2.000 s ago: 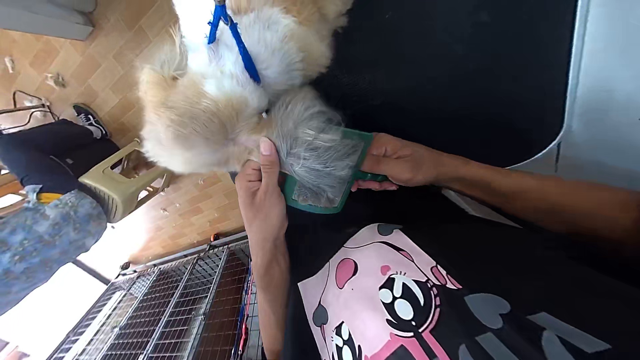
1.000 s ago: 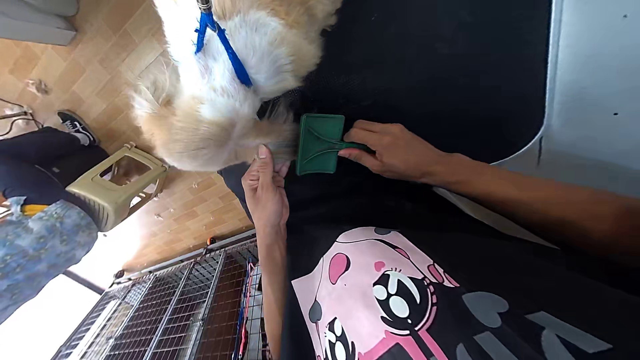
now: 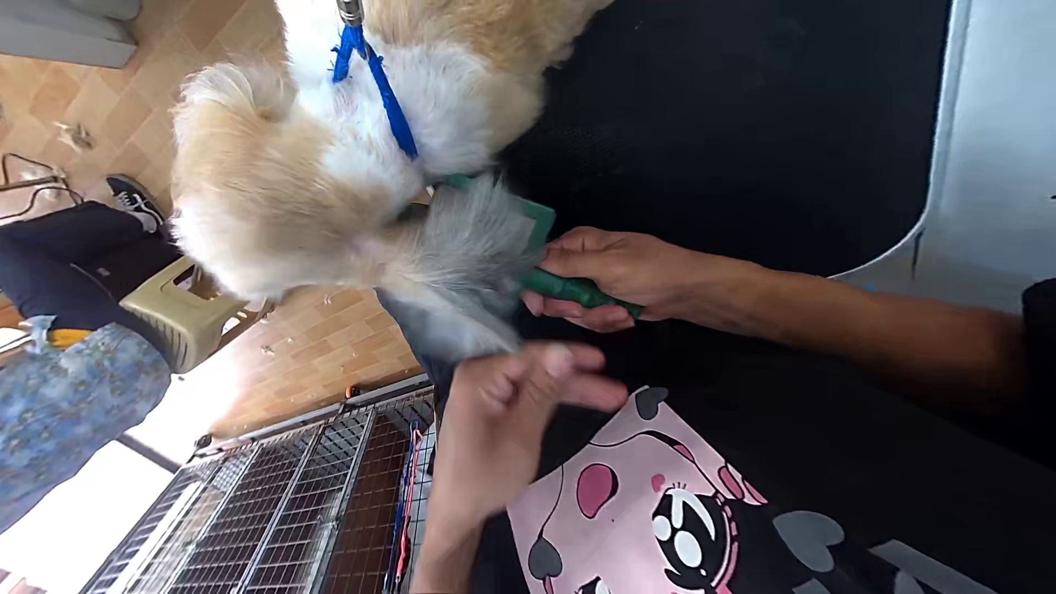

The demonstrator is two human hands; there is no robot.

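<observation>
A cream and white long-haired dog [image 3: 272, 173] with a blue grooming loop [image 3: 388, 99] around its neck stands at the upper left. My right hand [image 3: 610, 276] is closed on the green handle of a slicker brush [image 3: 540, 223]. Its bristle side faces up, and the long greyish fur of the dog's ear [image 3: 470, 239] lies over it. Below the ear fur is my left hand [image 3: 520, 412], blurred, fingers apart and partly curled, with nothing visible in it and apart from the fur tips.
Under the dog is a black table mat [image 3: 742, 124] with a pale metal edge [image 3: 990, 165] at right. At lower left are wire cages [image 3: 272, 495]. A beige plastic stool [image 3: 181, 313] and a person in a blue patterned top [image 3: 74, 412] are at far left. Fur tufts lie on the tiled floor [image 3: 330, 330].
My left hand has let go of the fur and moved down, away from the dog. The brush, back side up one second ago, now has its bristle side up under the fur.
</observation>
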